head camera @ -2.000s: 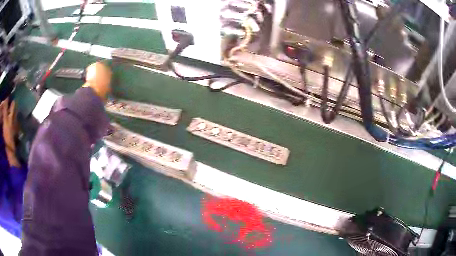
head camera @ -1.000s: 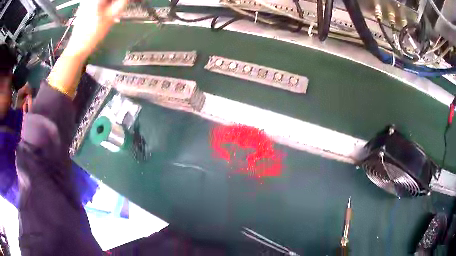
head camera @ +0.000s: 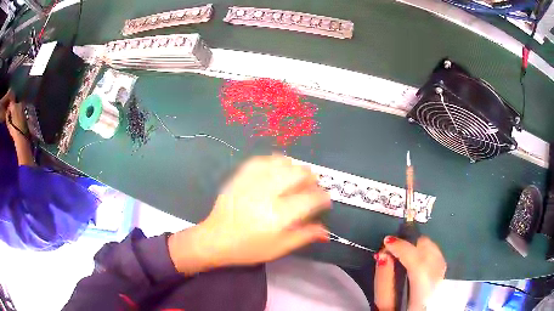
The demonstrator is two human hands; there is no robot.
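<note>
A white strip circuit board (head camera: 372,193) with a row of round spots lies on the green mat in front of me. My left hand (head camera: 267,209) is blurred, with fingers bent over the board's left end; whether it grips the board cannot be told. My right hand (head camera: 410,267) holds a soldering iron (head camera: 409,194) by its black handle, tip up, its barrel crossing in front of the board's right end. Slim silver tweezers (head camera: 351,242) lie between the hands, one end at my right fingers. A pile of red wire bits (head camera: 270,109) lies beyond the board.
Beyond are a white rail (head camera: 340,84), a board stack (head camera: 158,51) and two strip boards (head camera: 288,20). A fan (head camera: 465,115) and dark holder (head camera: 524,218) stand right. Left are a solder spool (head camera: 100,117), black bits (head camera: 138,121), a black box (head camera: 51,91) and a person in blue (head camera: 45,200).
My left hand has come down from the far left to the near middle. A strip board now lies there. My right hand has appeared, holding the iron. The view has tilted down.
</note>
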